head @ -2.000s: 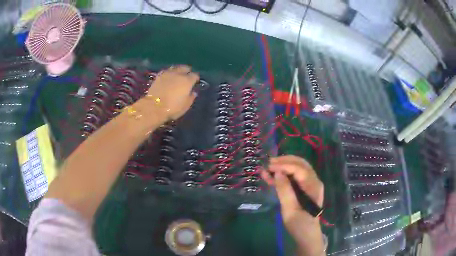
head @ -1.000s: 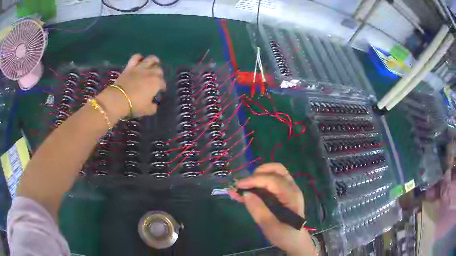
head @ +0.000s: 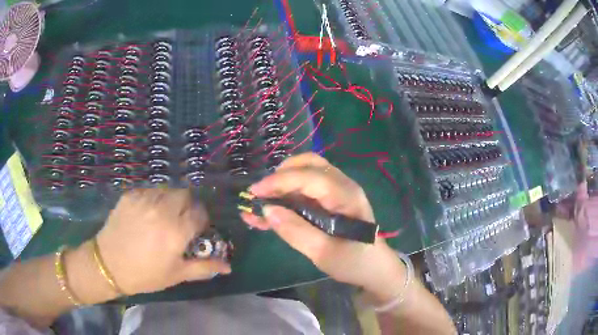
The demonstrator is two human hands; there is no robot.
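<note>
My left hand point(head: 157, 242), with gold bracelets, holds a small round dark component point(head: 204, 247) with a pale ring near the bench's front edge. The round metal fixture is not visible; my left hand covers that area. My right hand point(head: 321, 219) grips a black test probe point(head: 328, 221), its brass tips pointing left toward the component but apart from it. Behind both hands lies a clear tray point(head: 190, 98) with rows of dark round components and thin red leads; its fourth row from the left reaches the front.
A pink fan point(head: 19, 39) and a yellow-edged paper sheet point(head: 18, 203) are at the left. Red clips point(head: 326, 53) and looped red wire lie right of the tray. More trays point(head: 452, 147) stand at the right, partly filled. White rods point(head: 538, 46) are at the upper right.
My left hand has come back from the tray's far part to the front edge, now with the component visible in its fingers. My right hand has moved left and closer to it. The view has shifted.
</note>
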